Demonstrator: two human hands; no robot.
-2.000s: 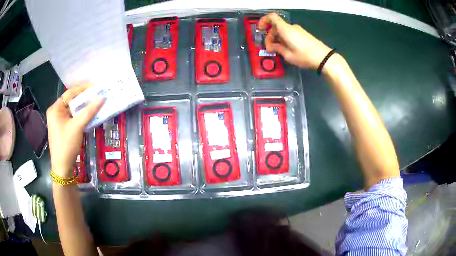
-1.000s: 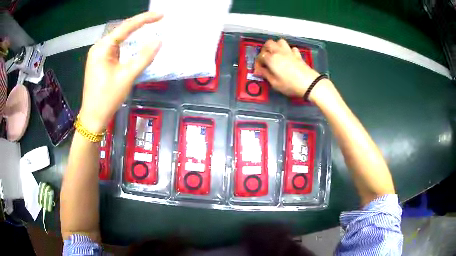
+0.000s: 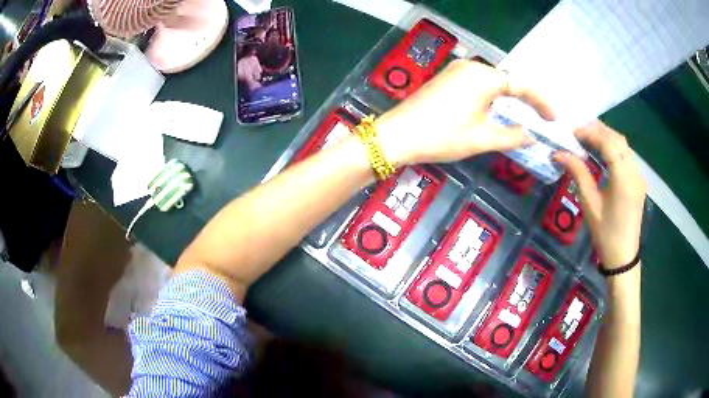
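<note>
The white label strip (image 3: pixel 602 58) comes down from the upper right over the tray. My left hand (image 3: pixel 466 116) pinches its lower end near the bluish labels. My right hand (image 3: pixel 610 183) is at the right edge of that end, fingers bent and fingertips close to it; whether they hold a label cannot be told. Below lies the clear blister tray (image 3: pixel 392 289) with two rows of red units (image 3: pixel 455 263), each with a black ring. My hands and the strip hide some units of the far row.
At upper left are a lit smartphone (image 3: pixel 268 66), a pink fan (image 3: pixel 183 31), an open gold box (image 3: pixel 50 105) beside a white box (image 3: pixel 113 97), white paper pieces (image 3: pixel 186 123) and a green-and-white striped item (image 3: pixel 171 185) with a white cable. A white stripe crosses the green surface.
The view has turned and shifted left, so the tray looks slanted and the phone and fan show more. My right hand has left the red units and come up to the strip's end beside my left hand.
</note>
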